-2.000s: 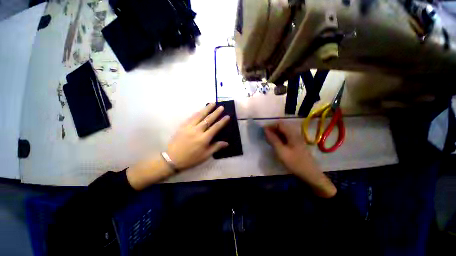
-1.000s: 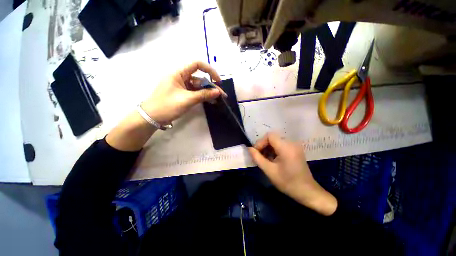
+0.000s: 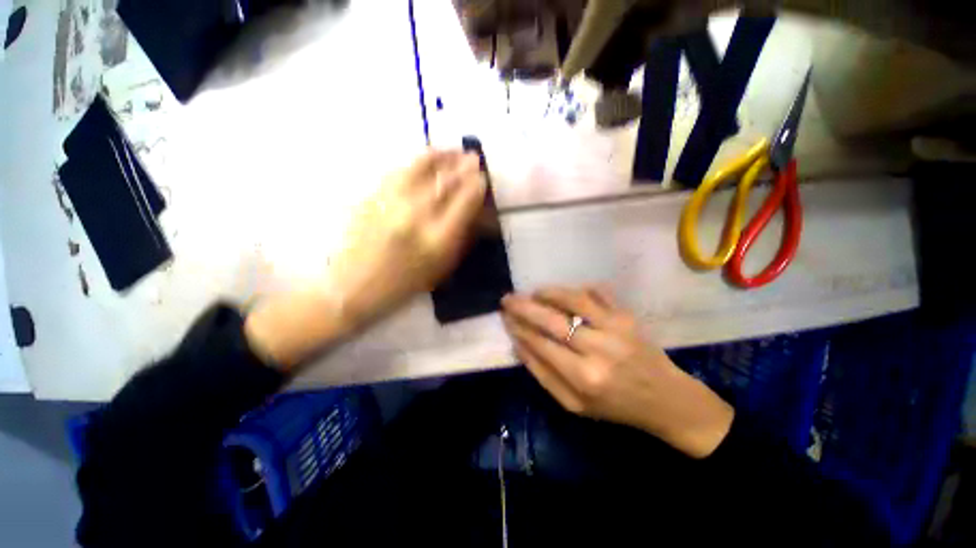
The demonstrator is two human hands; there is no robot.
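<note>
A black cut piece [image 3: 473,280] lies on the table in front of the machine. My left hand [image 3: 415,230], blurred, lies over its upper left part and hides much of it. The fingertips of my right hand [image 3: 583,353] touch the piece's lower right corner. The narrow strip cannot be made out now; it may be hidden under my hands. The sewing machine head [image 3: 599,43] is blurred at the top, beyond the piece.
Scissors [image 3: 784,166] with yellow and red handles lie at the right, beside crossed black strips [image 3: 715,107]. Overlapping black pieces [image 3: 112,203] lie at the left. A pile of black pieces [image 3: 182,37] is at the upper left. Blue crates [image 3: 316,444] stand below the table.
The thin strip held between both hands a second ago no longer shows. My left hand has come down over the piece. My right hand has turned flatter and moved to its lower corner.
</note>
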